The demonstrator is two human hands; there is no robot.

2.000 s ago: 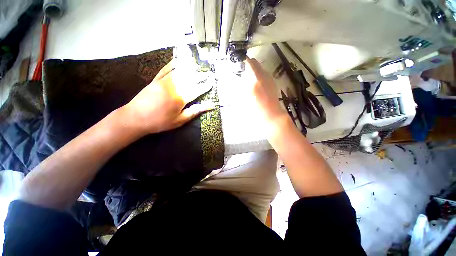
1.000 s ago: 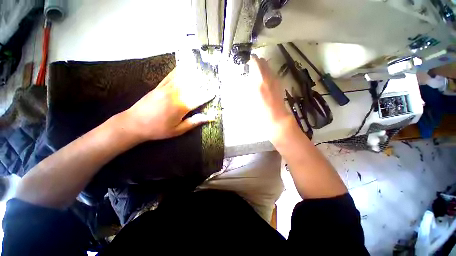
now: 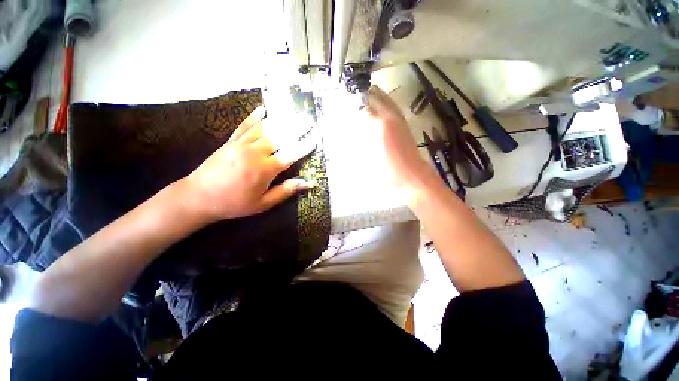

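The dark garment piece (image 3: 141, 164) lies on the white table left of the needle. Its gold-green brocade band (image 3: 314, 212) runs along its right edge towards the presser foot area, which is washed out by glare. My left hand (image 3: 238, 173) lies flat on the garment with fingers spread, thumb on the band. My right hand (image 3: 391, 141) is beside the needle area under the machine head (image 3: 514, 37); its fingertips are lost in glare, so its hold cannot be told. Black quilted lining (image 3: 33, 227) hangs at the left.
Black-handled shears (image 3: 473, 160) and a screwdriver (image 3: 495, 130) lie right of my right hand. An open white tray (image 3: 584, 152) with small metal pieces is at the table's right end. A red-shafted tool (image 3: 65, 85) is at far left. Scraps litter the floor (image 3: 521, 260).
The garment's upper edge sits slightly lower in the picture, and my left hand has moved slightly down with it. My left thumb has drawn back a little on the band. My right hand stays by the needle.
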